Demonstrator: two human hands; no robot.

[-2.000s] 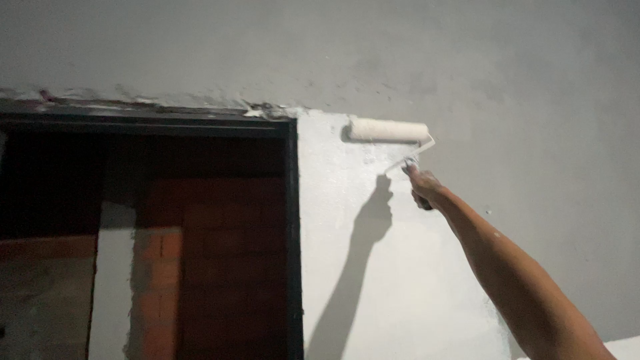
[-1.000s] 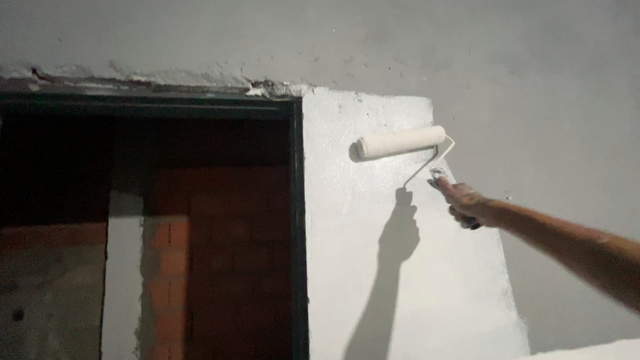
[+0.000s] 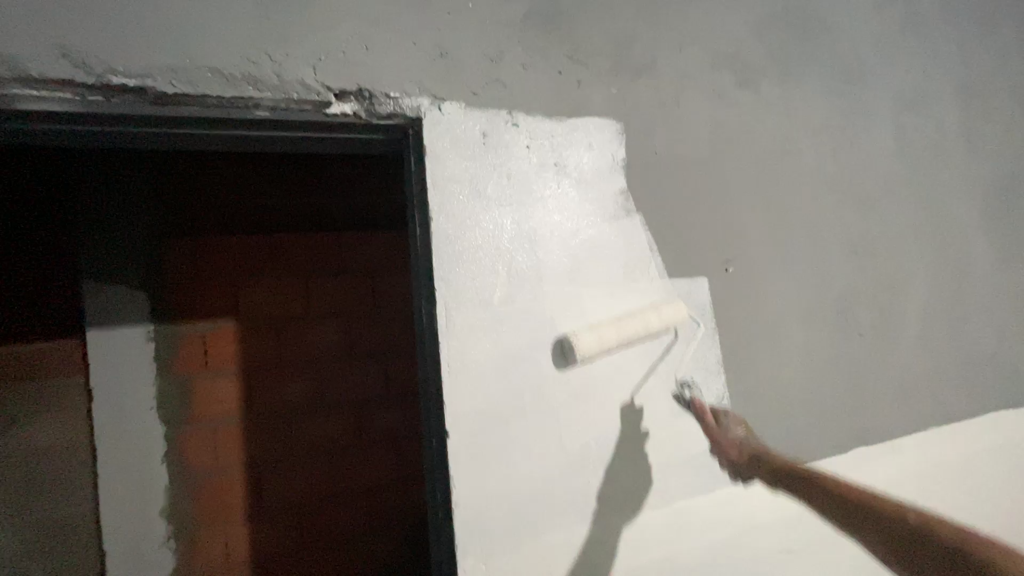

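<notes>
My right hand [image 3: 730, 440] is closed around the handle of a paint roller [image 3: 620, 332], its arm reaching in from the lower right. The roller's white sleeve lies tilted over the white painted part of the wall [image 3: 512, 264], left of and above my hand, its left end lower. A thin wire frame joins the sleeve's right end to the handle, which my fingers mostly hide. The shadow of hand and roller falls on the white paint to the left. My left hand is out of view.
A dark door frame [image 3: 428, 344] borders the white paint on the left, with a brick wall [image 3: 320, 384] beyond the opening. Rough, broken plaster [image 3: 352, 102] runs along the frame's top. Grey wall [image 3: 832, 240] lies above and to the right; another white area [image 3: 920, 472] is at the lower right.
My right hand and the roller have moved down the wall from near the top edge of the white paint. White paint now shows on a strip at the right that was grey.
</notes>
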